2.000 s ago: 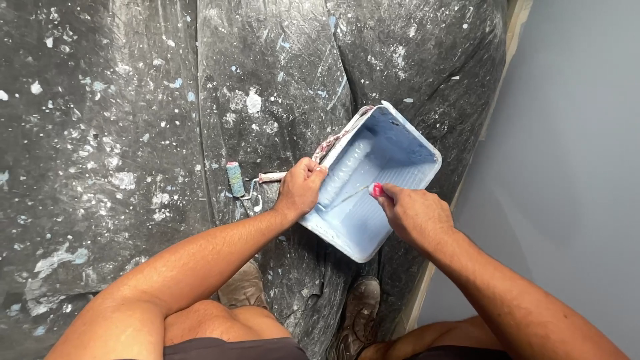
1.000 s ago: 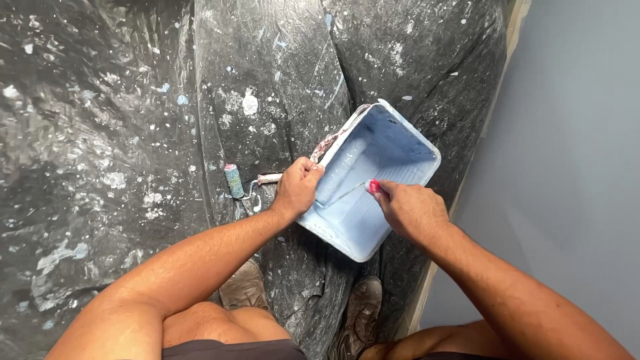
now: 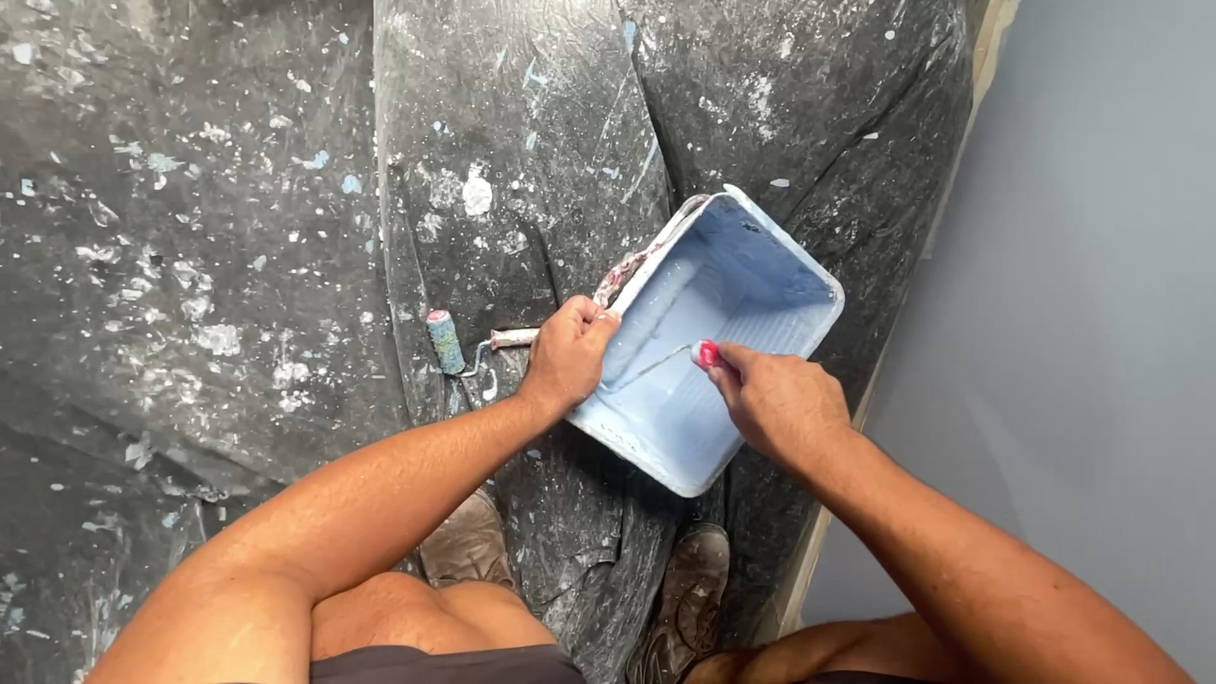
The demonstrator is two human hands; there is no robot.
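My left hand [image 3: 572,353] grips the left rim of a paint tray [image 3: 825,328] coated in light blue paint, which is held tilted. A paint roller [image 3: 654,367] lies across the inside of the tray; its red-ended handle is in my right hand [image 3: 784,399], and its thin wire frame runs down to the left. The roller's sleeve blends with the blue paint, so its outline is hard to tell. Beyond my left hand, a second small roller [image 3: 445,342] with a blue, paint-stained sleeve rests on the plastic sheeting, its white handle partly behind my fingers.
Black plastic sheeting [image 3: 237,285], spattered with white and blue paint, covers the floor. A grey-blue wall [image 3: 1064,237] stands on the right, with a pale strip along its foot. Two brown work boots [image 3: 698,579] are on the sheeting below the tray.
My right hand has shifted slightly with the roller handle over the tray. My left hand keeps its hold on the rim.
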